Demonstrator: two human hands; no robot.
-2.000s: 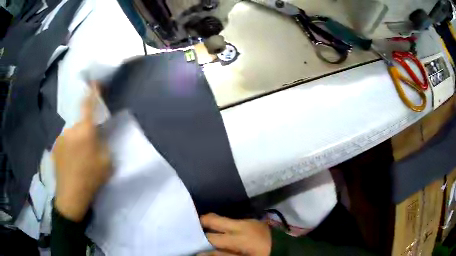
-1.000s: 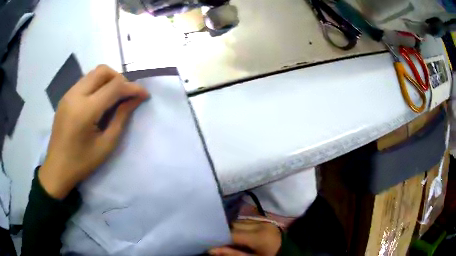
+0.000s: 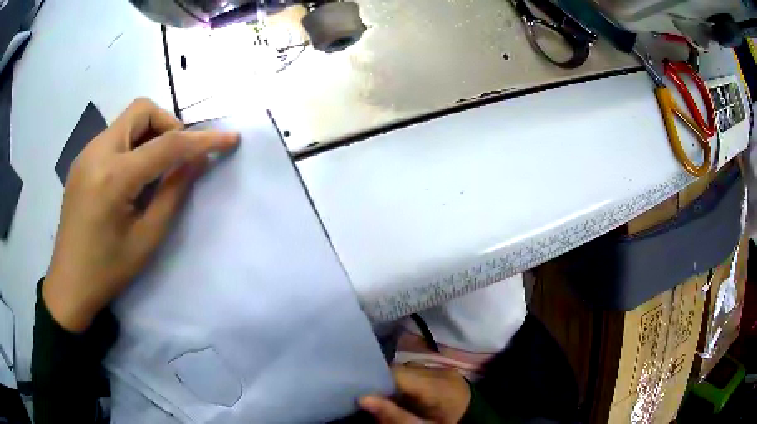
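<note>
A pale blue-grey fabric panel (image 3: 257, 248) lies over the front left of the table, its top edge on the machine bed's front edge. A small angular outline shows on its lower part. My left hand (image 3: 124, 207) is on the panel's upper left, thumb and forefinger together at its top edge. My right hand (image 3: 427, 393) holds the panel's lower right corner at the bottom of the view, partly hidden by the cloth. The machine bed (image 3: 432, 66) is behind the panel; the lit needle area is blurred at the top.
Dark-handled shears (image 3: 560, 41) lie on the bed. Small scissors with orange and red loops (image 3: 685, 132) lie at the table's right end. A dark patch (image 3: 79, 141) lies on the left. A printed scale (image 3: 498, 265) runs along the front edge. Cardboard boxes (image 3: 647, 356) and draped dark cloth (image 3: 664, 257) are lower right.
The dark panel seen earlier is now covered by the pale panel. My left hand has moved up to the panel's top edge. The view has shifted, and the dark strip at the top edge is barely visible.
</note>
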